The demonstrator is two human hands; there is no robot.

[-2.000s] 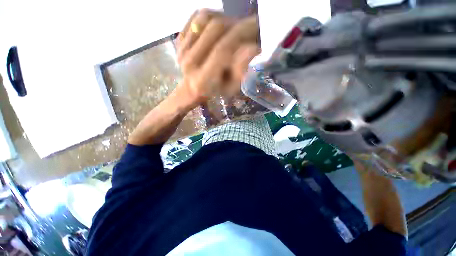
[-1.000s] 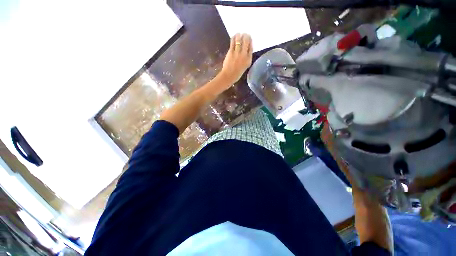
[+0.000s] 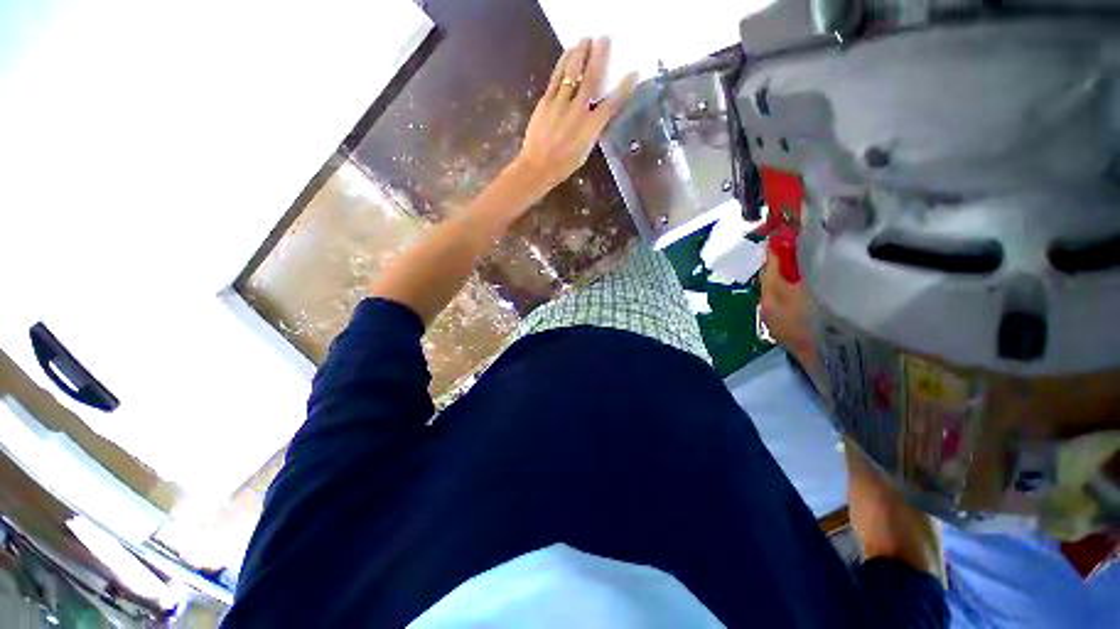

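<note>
The grey cutting machine (image 3: 970, 184) fills the right side. Its shiny base plate (image 3: 678, 160) lies at the table's near edge, beside a white stack (image 3: 651, 27) at the top. My left hand (image 3: 570, 113) reaches to this stack's near edge, fingers extended, thumb apart, holding nothing; a ring shows on one finger. My right hand (image 3: 786, 313) is at the red machine handle (image 3: 782, 227), fingers curled against it and mostly hidden by the motor. The knife is not clearly visible.
A broad white lay (image 3: 160, 184) covers the left, with a dark curved item (image 3: 71, 369) on it. Brown table (image 3: 461, 92) shows between the white stacks. White scraps (image 3: 733, 250) lie near the base plate, above green floor (image 3: 735, 338).
The machine first swung clear of the top white stack; now its base plate meets that stack's near edge and the motor looks larger. My left hand has moved up to the stack and flattened.
</note>
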